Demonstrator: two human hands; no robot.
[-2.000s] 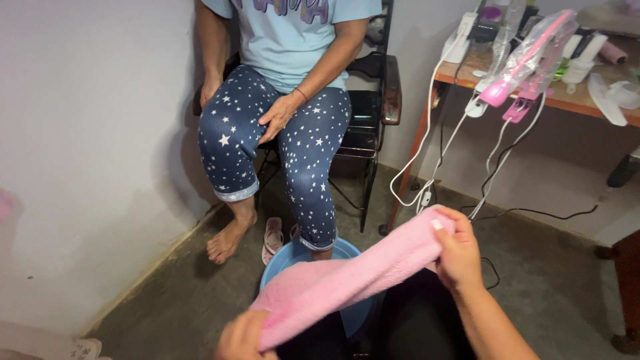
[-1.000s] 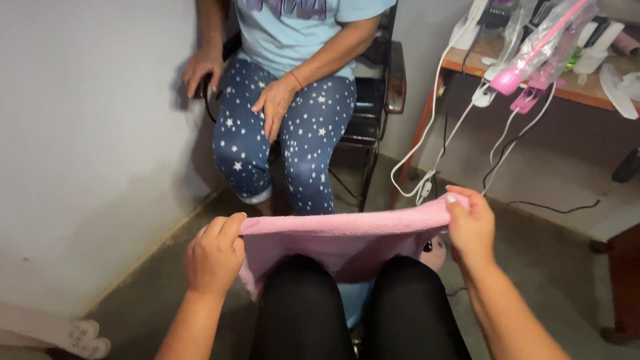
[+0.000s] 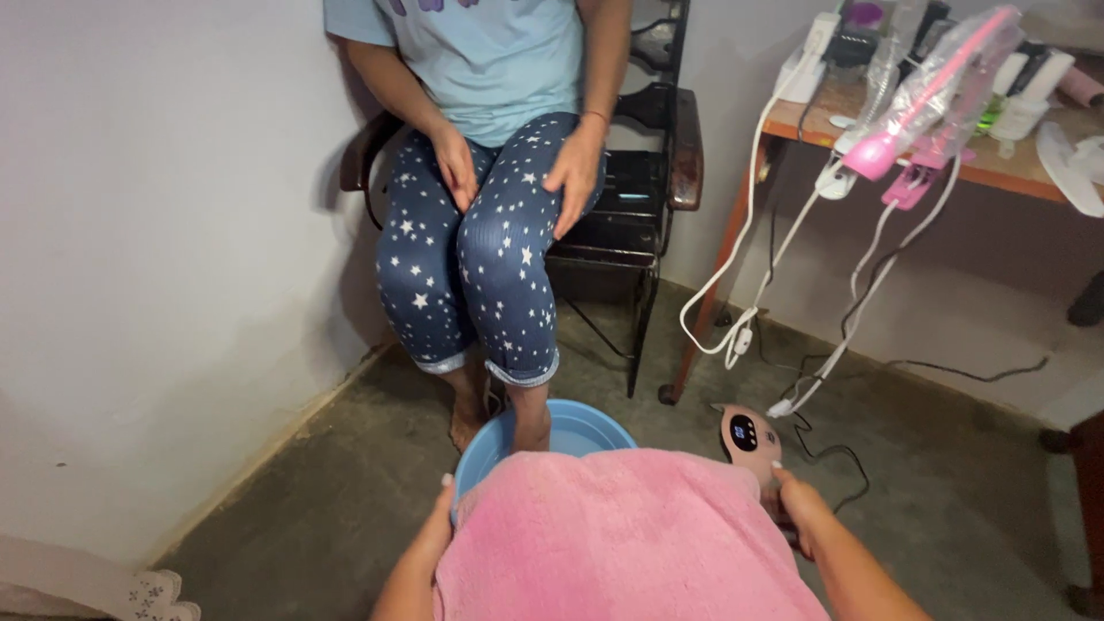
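A pink towel (image 3: 604, 526) lies spread over my lap, its far edge overlapping the near side of a blue plastic basin (image 3: 595, 423). My left hand (image 3: 435, 517) is at the towel's left edge, beside the basin's rim; whether it grips either is unclear. At the towel's right edge is my right hand (image 3: 798, 513), near a pink electric device with a small display (image 3: 746, 435) on the floor; its fingers are partly hidden. A seated person in star-patterned trousers (image 3: 509, 250) has one foot in the basin and the other on the floor behind its left side.
The person sits on a black metal chair (image 3: 686, 155) with wooden armrests. To the right, a wooden table (image 3: 975, 168) holds bottles and a pink clip lamp (image 3: 871, 155) wrapped in plastic. White and dark cables (image 3: 828, 371) hang down and run over the floor. A wall (image 3: 172, 259) bounds the left.
The towel was stretched between both my hands and now lies over my lap. Both my hands have lowered to its sides. The seated person's hand has left the armrest for the lap.
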